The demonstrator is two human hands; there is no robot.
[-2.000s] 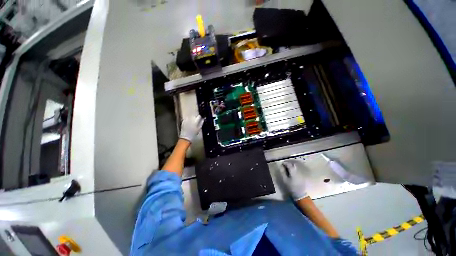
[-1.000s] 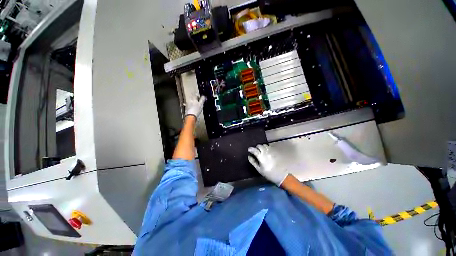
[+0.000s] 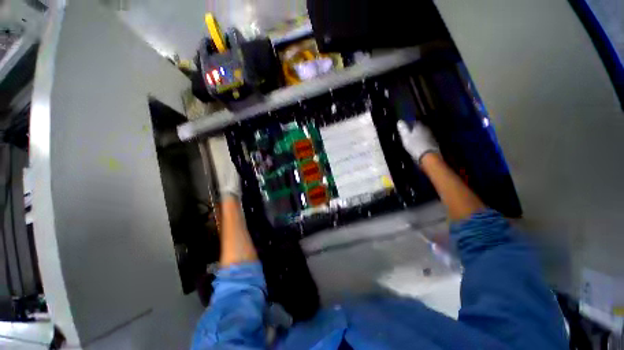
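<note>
The green circuit board [image 3: 279,154] lies component side up in the black pallet [image 3: 395,152]. It shows three orange-red blocks [image 3: 311,171] and pale parallel bars [image 3: 356,158]. My left hand [image 3: 228,180], in a pale glove, is at the pallet's left edge; its fingers are blurred. My right hand [image 3: 417,141], also gloved, is at the pallet's right edge with its fingers towards the far side. Whether either hand grips the edge is unclear. The black pad [image 3: 291,277] lies on the front ledge beside my left forearm, partly hidden.
A black tape dispenser [image 3: 224,72] with red lit digits stands beyond the metal rail [image 3: 301,93]. A yellow ring [image 3: 295,67] is beside it. A blurred whitish bottle [image 3: 441,254] lies on the front ledge [image 3: 369,263] near my right sleeve. Grey machine panels stand left and right.
My right hand has moved from the black pad on the front ledge to the pallet's right edge. My left hand remains at the left edge. The camera view has shifted.
</note>
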